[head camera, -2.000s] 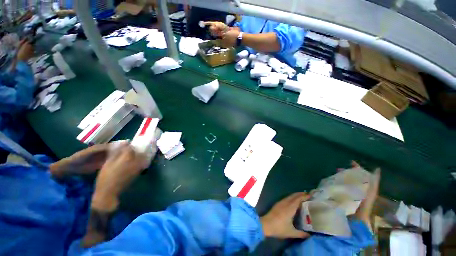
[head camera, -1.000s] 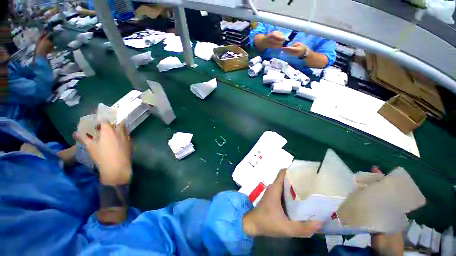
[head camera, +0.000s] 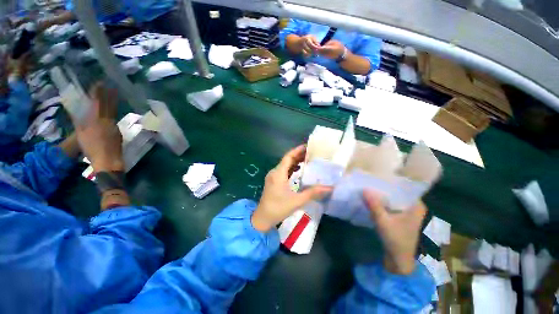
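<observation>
My left hand (head camera: 283, 191) grips the left side of a white opened product carton (head camera: 325, 153), with thumb in front and fingers behind. My right hand (head camera: 395, 230) holds more opened cartons (head camera: 383, 184) joined side by side with it, thumb on the front face. Their flaps stand up and the cream insides show. Flat carton blanks (head camera: 300, 232) with a red bar lie on the green bench under my left hand, partly hidden by it and the cartons.
A neighbour's blurred hand (head camera: 98, 132) is at left near stacked cartons (head camera: 138, 144). Small white papers (head camera: 201, 179) lie between us. Across are white cylinders (head camera: 322, 86), a parts box (head camera: 256, 64), a white sheet (head camera: 404, 126) and a person's hands. A brown tray (head camera: 456, 270) is at lower right.
My hands have raised the opened cartons, which now stand side by side, away from the lower right. The neighbour's hand has moved up and left. The view has shifted.
</observation>
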